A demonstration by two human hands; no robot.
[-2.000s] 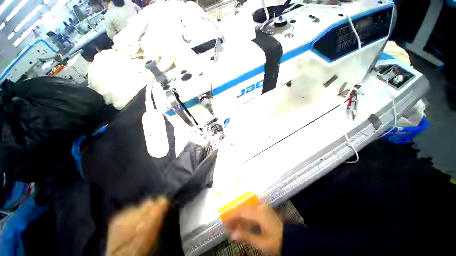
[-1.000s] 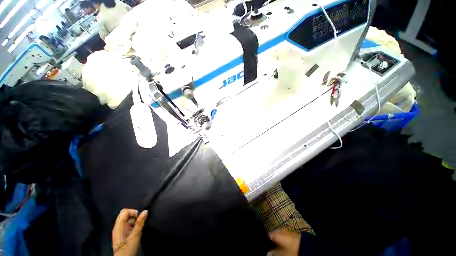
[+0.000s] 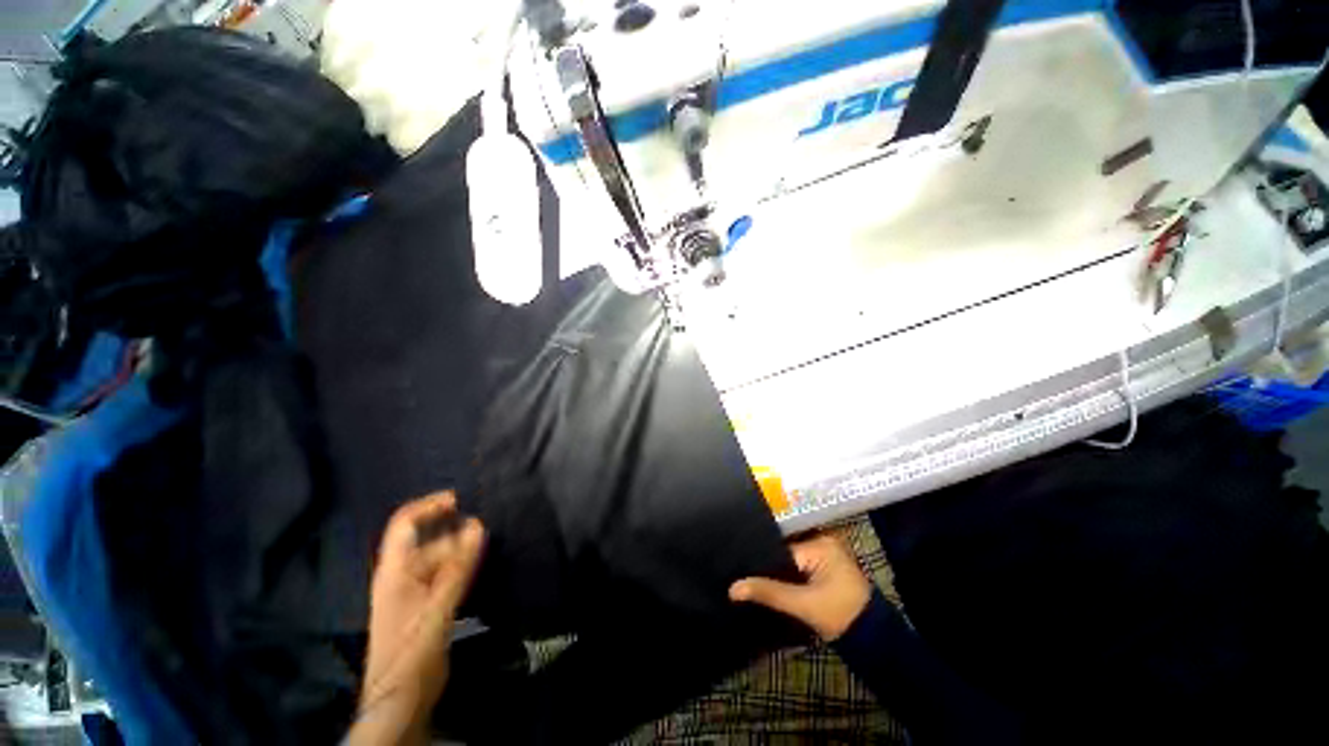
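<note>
The black fabric panel [image 3: 620,437] lies across the white machine bed, one end at the presser foot and needle [image 3: 678,262], with creases fanning from there towards me. My right hand [image 3: 816,583] pinches the panel's near right corner by the table's front edge, thumb on top. My left hand [image 3: 423,568] is over the black cloth at lower left, fingers curled and thumb near them; whether cloth is between them cannot be told. The sewing machine [image 3: 875,110] stands behind, its white oval lamp [image 3: 504,219] left of the needle.
Thread snips [image 3: 1166,260] lie on the bed at right. Orange tape [image 3: 770,488] shows at the front edge. A black plastic bag [image 3: 190,175] bulges at upper left beside a cream fabric pile [image 3: 423,66]. Black cut pieces [image 3: 1093,583] lie at lower right, plaid cloth [image 3: 787,700] below.
The view has moved closer to the needle. My right hand has come to the panel's corner and grips it. The long fold my left hand pinched is now spread into creases.
</note>
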